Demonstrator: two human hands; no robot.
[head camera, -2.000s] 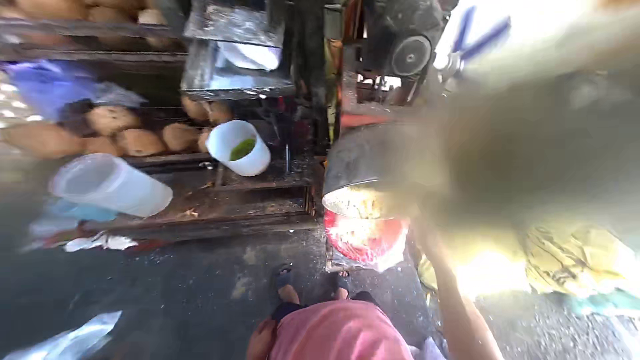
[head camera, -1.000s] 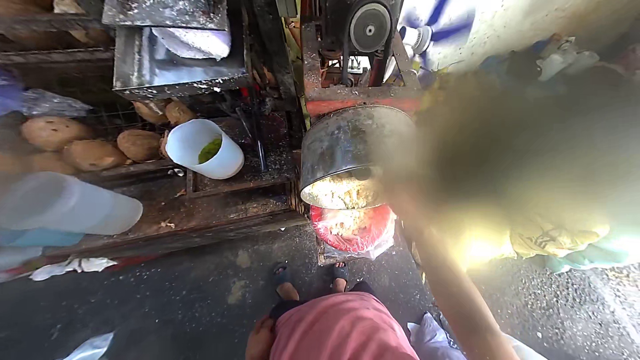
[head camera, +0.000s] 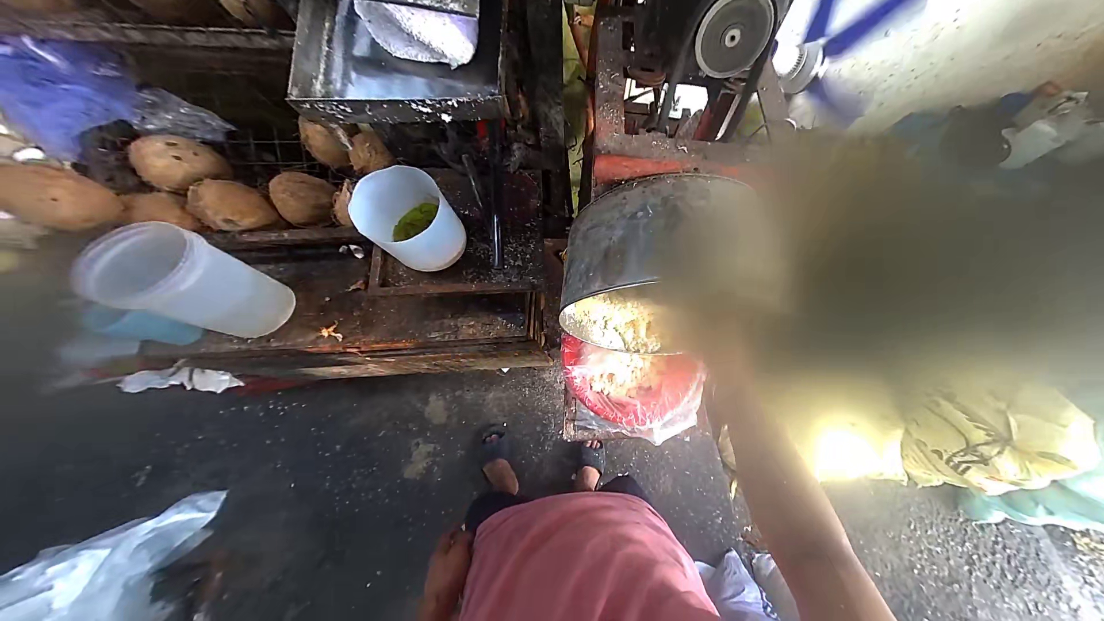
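My right hand (head camera: 720, 323) reaches to the lower right edge of a round metal drum (head camera: 630, 228); a large blur hides its fingers, so its hold cannot be told. Pale shredded material (head camera: 617, 321), looking like grated coconut, lies in the drum's mouth. More of it is in the red basin (head camera: 595, 392) lined with clear plastic just below. My left hand (head camera: 448, 552) hangs low beside my pink shirt, away from the objects, its fingers not clear.
Brown coconuts (head camera: 177, 162) fill a rack at upper left. A white plastic container with green contents (head camera: 431, 237) and a translucent container (head camera: 228, 289) rest on the wooden bench (head camera: 414, 323). Behind the drum are a belt pulley (head camera: 733, 36) and a blue-bladed fan (head camera: 802, 65). Yellow sacks (head camera: 1000, 431) lie at right.
The view has shifted. My right arm stays stretched toward the drum, and my left hand remains low at my side.
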